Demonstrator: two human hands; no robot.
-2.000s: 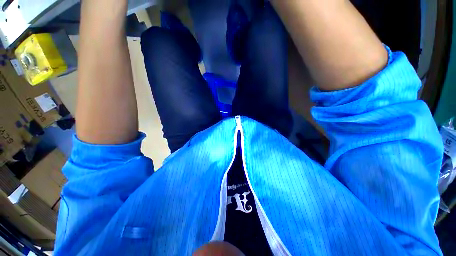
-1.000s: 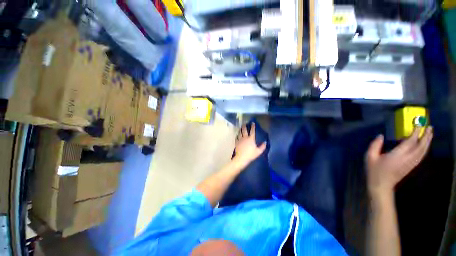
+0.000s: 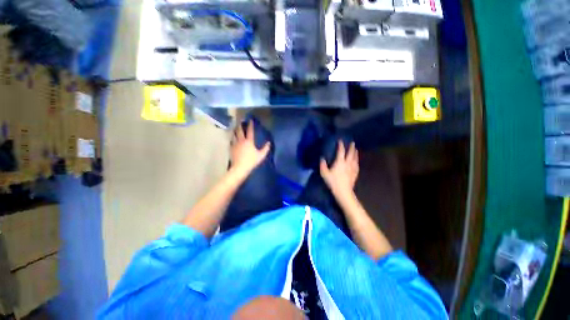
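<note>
My left hand (image 3: 247, 149) rests on my left knee with its fingers apart and holds nothing. My right hand (image 3: 341, 169) rests on my right knee, also empty, fingers a little spread. The grey-white press machine (image 3: 219, 69) stands in front of my knees, with a dark fixture (image 3: 301, 74) at its middle front. A yellow button box (image 3: 164, 104) is at its left front. Another yellow button box (image 3: 421, 104) with a green button is at its right front. Neither hand touches the machine or the boxes.
A green conveyor belt (image 3: 509, 156) runs along the right. A row of clear packs (image 3: 558, 119) lies on its far side, and loose clear packs (image 3: 517, 265) lie nearer me. Brown cartons (image 3: 37, 125) stand at the left. A blue hose (image 3: 240, 31) loops over the machine.
My right hand has moved left from the green-button box onto my knee. My left hand stays on my knee. The view has turned right, bringing the conveyor in.
</note>
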